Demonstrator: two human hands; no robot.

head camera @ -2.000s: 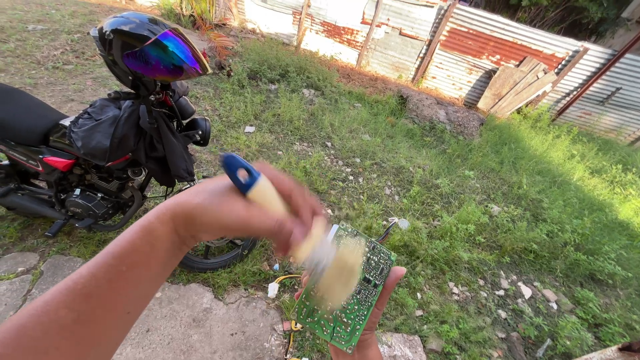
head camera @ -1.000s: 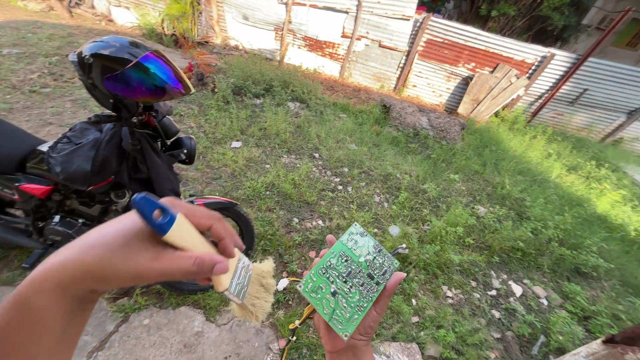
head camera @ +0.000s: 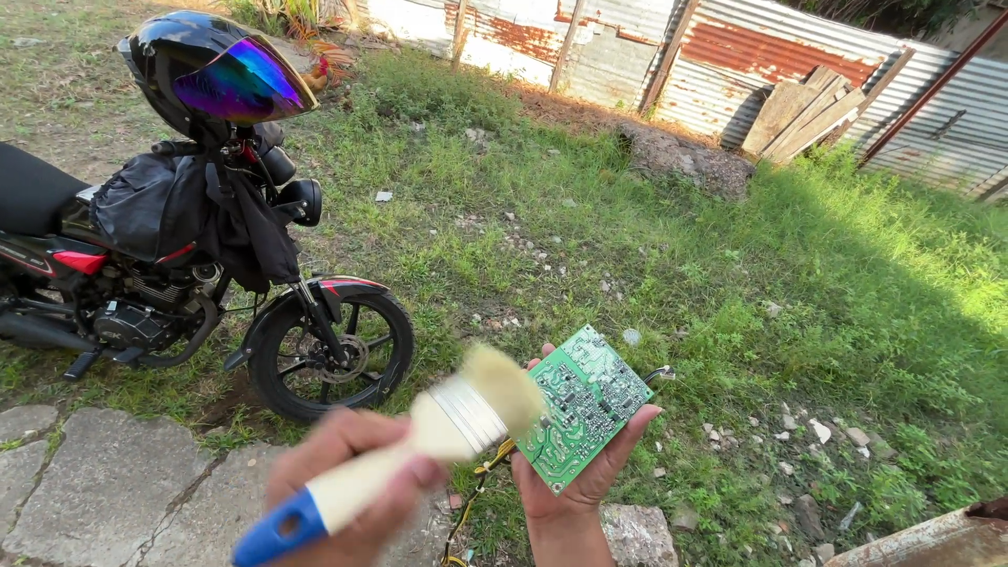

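My left hand (head camera: 346, 465), blurred, grips a paintbrush (head camera: 366, 484) with a cream handle, blue end and metal ferrule. Its pale bristles point up and right, overlapping the left edge of a green circuit board (head camera: 583, 402); whether they touch it I cannot tell. My right hand (head camera: 579, 504) holds the board from beneath, thumb along the right edge and fingertips at the upper left. The board's solder side, with small components, faces up, tilted. Yellow and black wires (head camera: 476, 488) hang from its left side, and a short dark cable with a connector (head camera: 663, 373) sticks out at right.
A motorcycle (head camera: 157, 291) with a helmet (head camera: 213, 71) and black bag (head camera: 150, 209) stands at left. Stone paving (head camera: 102, 472) lies below it. Grass with stones (head camera: 819, 431) spreads around, up to a corrugated metal fence (head camera: 724, 71) with leaning boards (head camera: 807, 114). A rusty edge (head camera: 937, 539) shows lower right.
The brush was over the board two seconds ago, apart from it on the left one second ago, and now its bristles overlap the board's left edge with the brush tipped upward.
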